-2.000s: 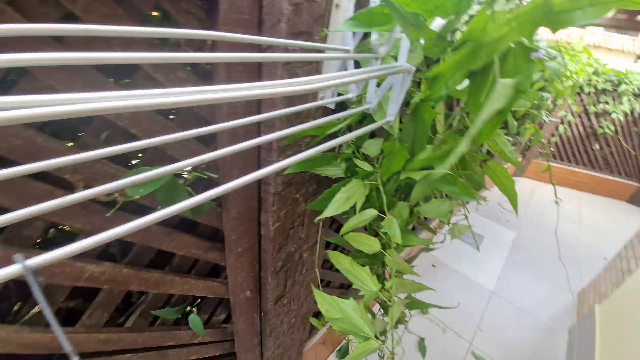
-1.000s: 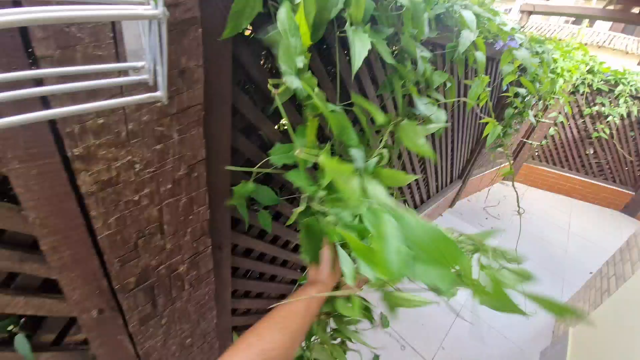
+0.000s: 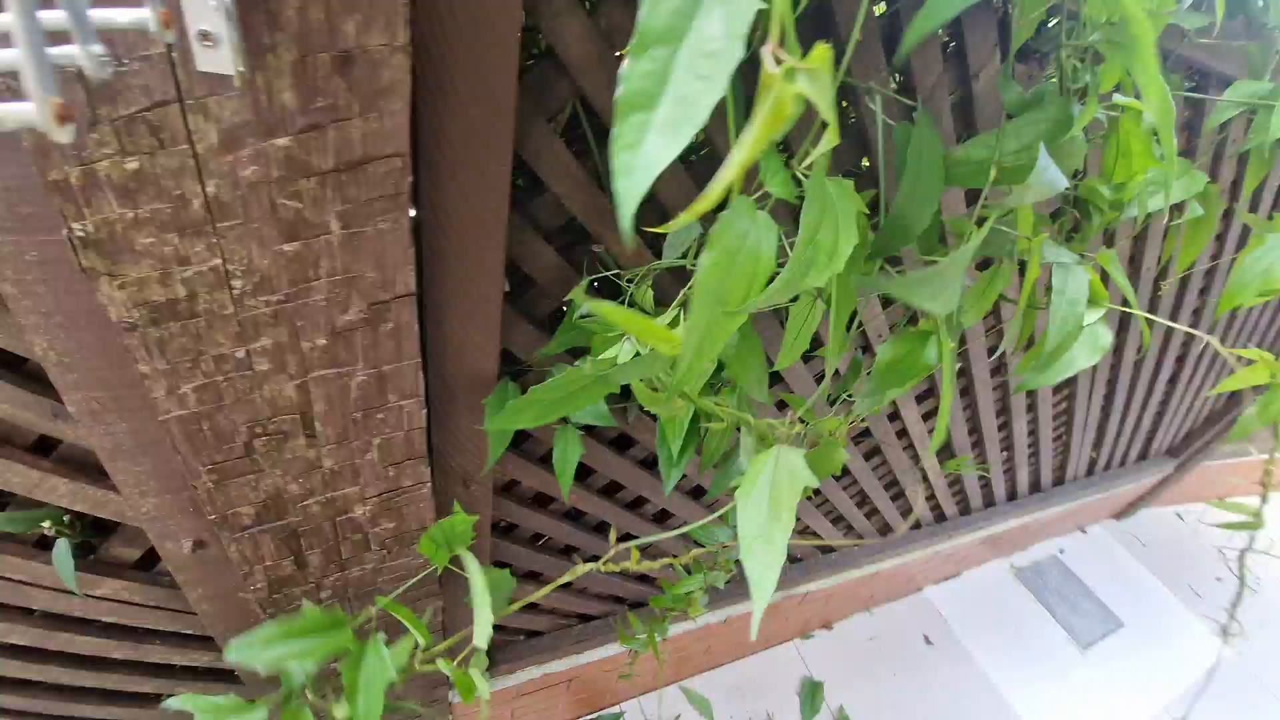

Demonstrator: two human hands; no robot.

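Neither my left hand nor my right hand shows in the head view at this moment. Leafy green vines (image 3: 730, 290) hang over a brown wooden lattice fence (image 3: 900, 430) in the middle and at the right. One thin vine stem (image 3: 560, 580) runs down to the lower left and ends in a cluster of leaves (image 3: 300, 645) at the bottom edge. What either hand holds or touches cannot be seen.
A rough brown wooden post (image 3: 290, 330) stands at the left, with ends of a white metal rack (image 3: 35, 75) at the top left corner. A low brick-coloured curb (image 3: 640, 665) borders white floor tiles (image 3: 870, 660) holding a grey rectangular plate (image 3: 1068, 602) and scattered leaf bits.
A hand was in the vines one second ago and is out of view now. The view has shifted closer to the post and lattice, and less of the white rack shows.
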